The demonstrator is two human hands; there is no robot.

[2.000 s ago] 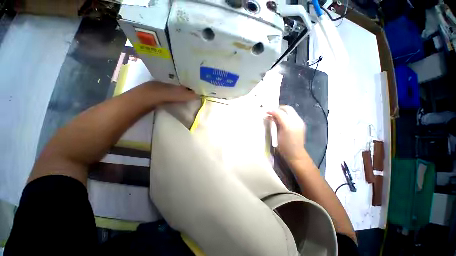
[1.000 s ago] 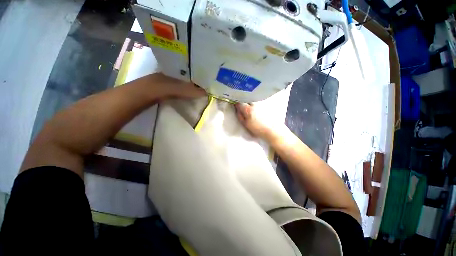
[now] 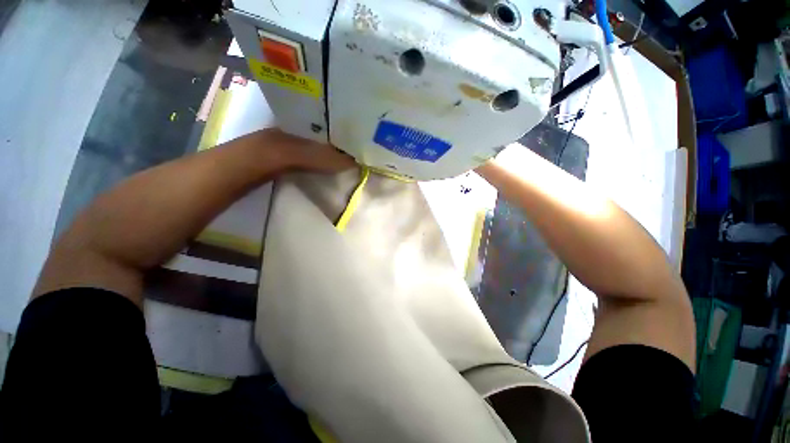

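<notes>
A large beige bag body (image 3: 346, 303) runs from under the machine head (image 3: 433, 86) down over my lap. Yellow seam tape (image 3: 352, 201) lies along its seam near the head. My left hand (image 3: 336, 159) is at the bag's upper left corner, mostly hidden by the bag and the head; its fingers do not show. My right forearm reaches under the right side of the head, and my right hand is hidden behind the casting. The needle is also hidden.
Dark bed plates (image 3: 520, 260) lie right of the bag, with a thin black cable (image 3: 547, 333) across them. A pale frame with yellow edges (image 3: 229, 130) is at the left. A green bin (image 3: 717, 346) and blue bins (image 3: 715, 78) stand far right.
My right hand has moved from the bag's top edge to behind the machine head, and the right elbow has swung outward. My left hand and the bag have stayed nearly still.
</notes>
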